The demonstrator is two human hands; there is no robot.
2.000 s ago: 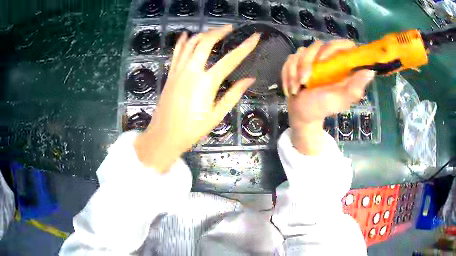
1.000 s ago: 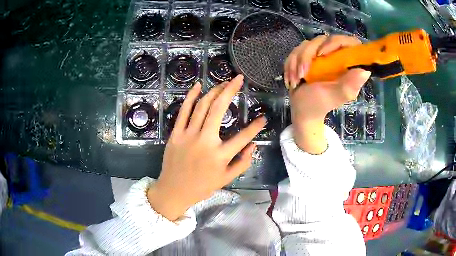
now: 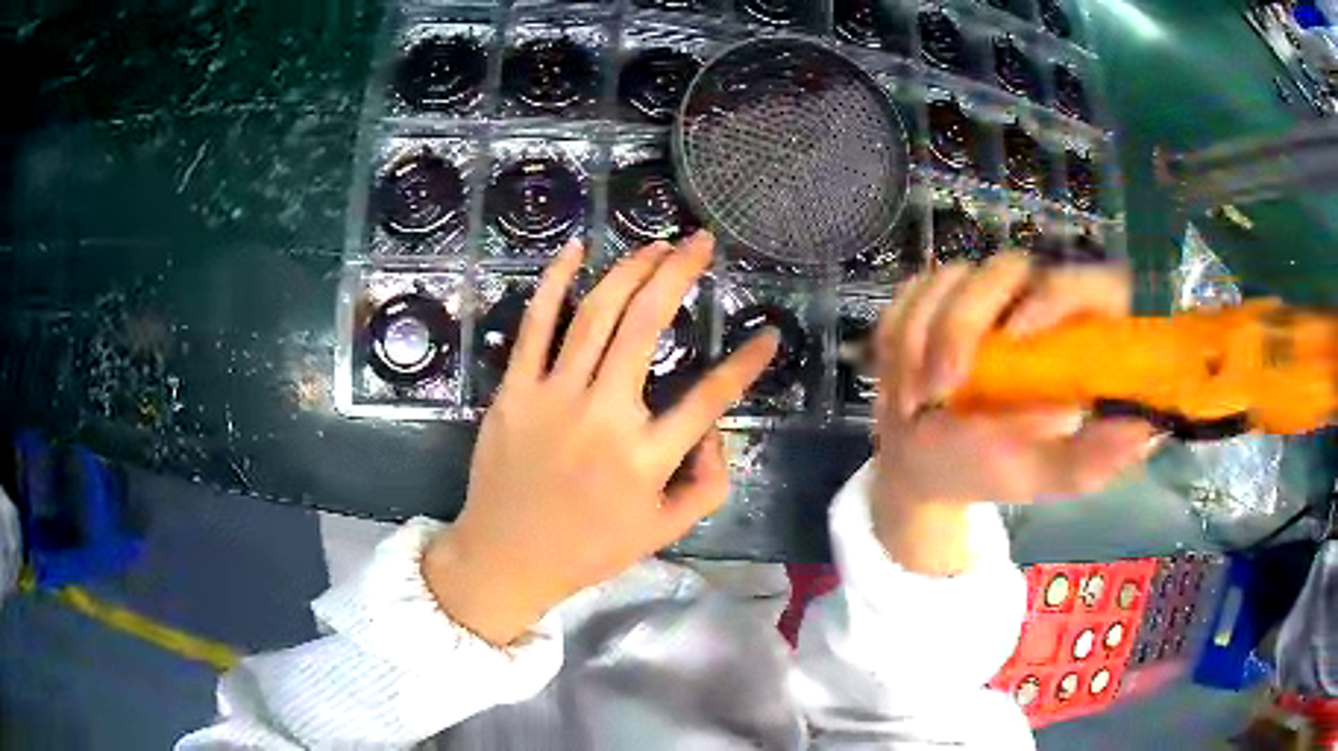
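My right hand (image 3: 1013,385) is closed around the orange electric screwdriver (image 3: 1174,367), blurred, its tip side pointing left over the near row. The clear blister tray (image 3: 349,338) holds round black parts (image 3: 539,198) in square pockets. My left hand (image 3: 594,440) lies palm down over the near row, fingers spread. Its fingertips rest near the pockets; whether they touch a part is unclear. A dark grey dotted dish (image 3: 792,150) lies on top of the tray. A part with a pale centre (image 3: 404,342) sits in the near left pocket.
The dark green bench top (image 3: 176,294) curves around the tray. A crumpled clear bag (image 3: 1233,477) lies to the right, partly behind the screwdriver. Below the bench edge are a red tray (image 3: 1079,631) with pale round items and blue bins (image 3: 74,514).
My right hand and the screwdriver have moved from beside the dish down toward the near row. My left hand first moved down off the dish area and then stayed nearly still.
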